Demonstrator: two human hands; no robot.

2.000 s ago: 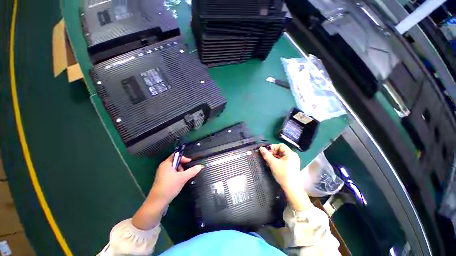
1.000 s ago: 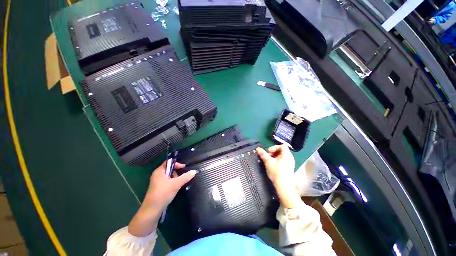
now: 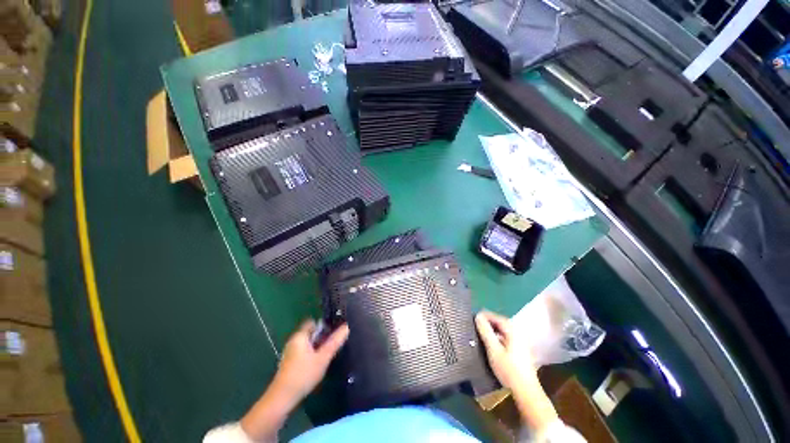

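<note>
A ribbed black rear cover [image 3: 424, 346] lies in front of me, resting on another cover [image 3: 372, 253] whose far edge shows beyond it. A rating label [image 3: 406, 327] glares white in its central area. My left hand [image 3: 310, 353] is at the cover's left edge, and part of a slim pen-like tool [image 3: 321, 330] shows between thumb and fingers. My right hand [image 3: 502, 340] is at the right edge, thumb by the rim and fingers partly hidden beside it.
Stacked covers stand at the near left [image 3: 294, 183], far left [image 3: 251, 95] and far side [image 3: 407, 86]. A label tray [image 3: 511, 240], small dark tool [image 3: 476, 170] and clear plastic bag [image 3: 537, 179] lie right. Cardboard boxes [image 3: 22, 285] line the floor.
Both hands have moved from the cover's far corners down to its left and right sides. The view has shifted, showing more of the far table and the cartons at left.
</note>
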